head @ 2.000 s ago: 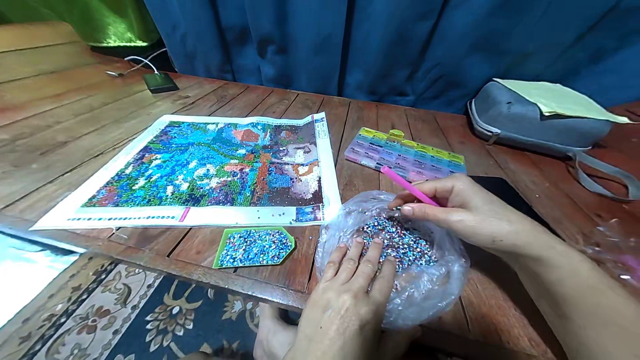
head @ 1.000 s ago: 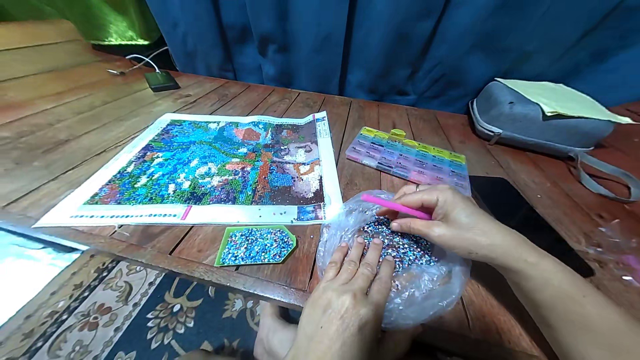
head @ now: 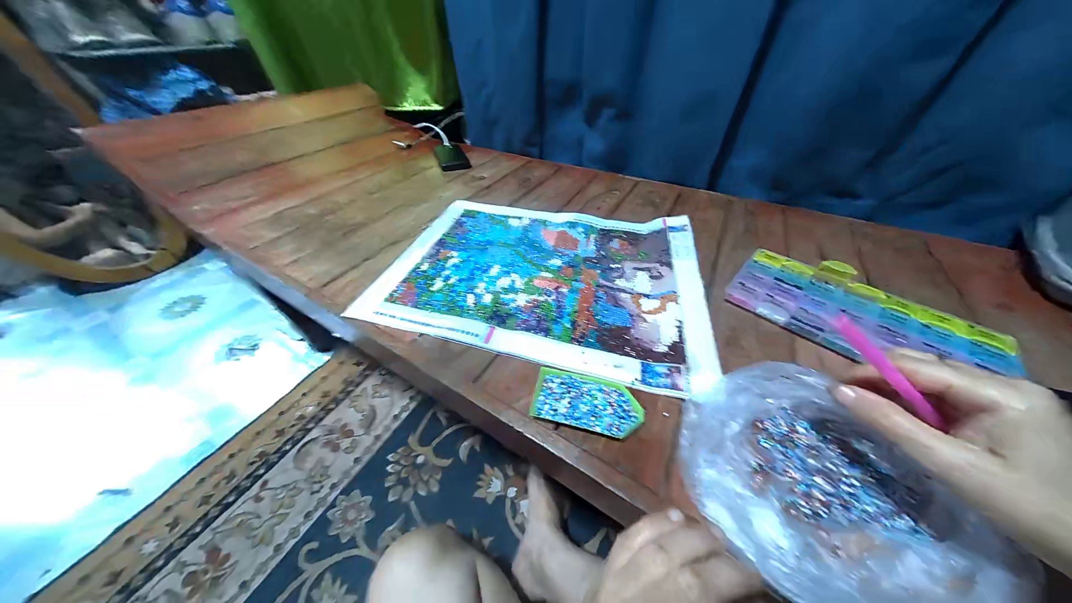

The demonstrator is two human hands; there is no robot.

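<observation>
A clear plastic bag [head: 729,469] lies spread at the table edge, heaped with mixed diamond-painting drills [head: 825,477]. Over its right side my right hand [head: 963,427] holds a pink applicator pen [head: 892,373], tilted up. My left hand [head: 678,561] is at the bag's lower left, fingers curled and partly cut off by the frame; whether it grips the bag is unclear. To the left, a green tray [head: 586,404] full of drills sits by the lower edge of a partly covered diamond-painting canvas [head: 536,289]. A pastel multi-compartment case [head: 871,310] with yellow lids stands behind the bag.
The wooden plank table [head: 318,218] runs to the far left, with a dark charger-like box [head: 452,157] and white cable near a blue curtain [head: 670,92]. A grey case [head: 1051,251] is partly visible at the right. Below are a patterned rug [head: 352,502] and a round-framed mirror.
The view has swung left. My left hand has moved off the drills to the bag's lower left side. My right hand has lifted from the heap with the pink pen.
</observation>
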